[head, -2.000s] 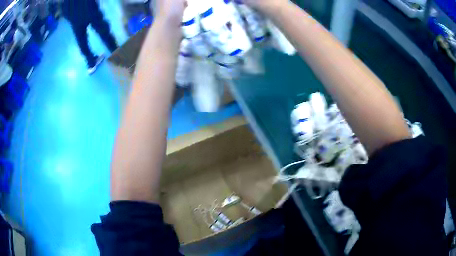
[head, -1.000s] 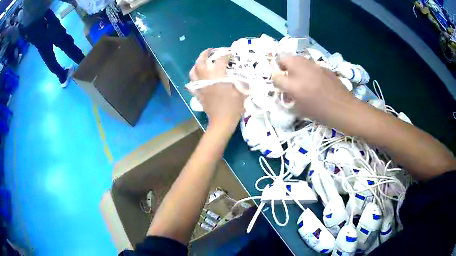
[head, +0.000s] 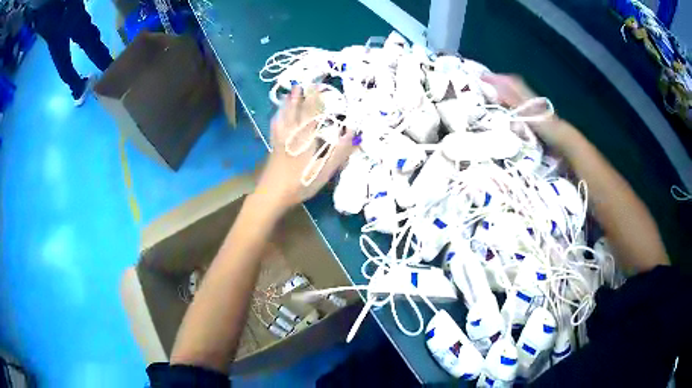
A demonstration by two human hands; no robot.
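Observation:
A large heap of white handheld devices [head: 463,151] with blue marks and white wrist straps lies on the green bench [head: 258,91]. My left hand [head: 300,151] is at the heap's left side, fingers spread and blurred, with strap loops lying over it. My right hand [head: 523,102] is at the heap's far right side, partly behind a strap loop; its fingertips are blurred against the devices, and I cannot tell whether it holds one. An open carton [head: 190,235] below the bench edge has several devices [head: 284,322] on its bottom.
Another brown carton [head: 163,98] stands on the blue floor at the upper left. A person's legs [head: 72,45] are beyond it. A white post [head: 446,26] rises at the bench's back, near a curved rail. Coloured items [head: 668,68] are at the far right.
The bunch of devices held up between both hands two seconds ago is now down on the bench in the heap. My hands have since moved apart to the heap's left and right sides.

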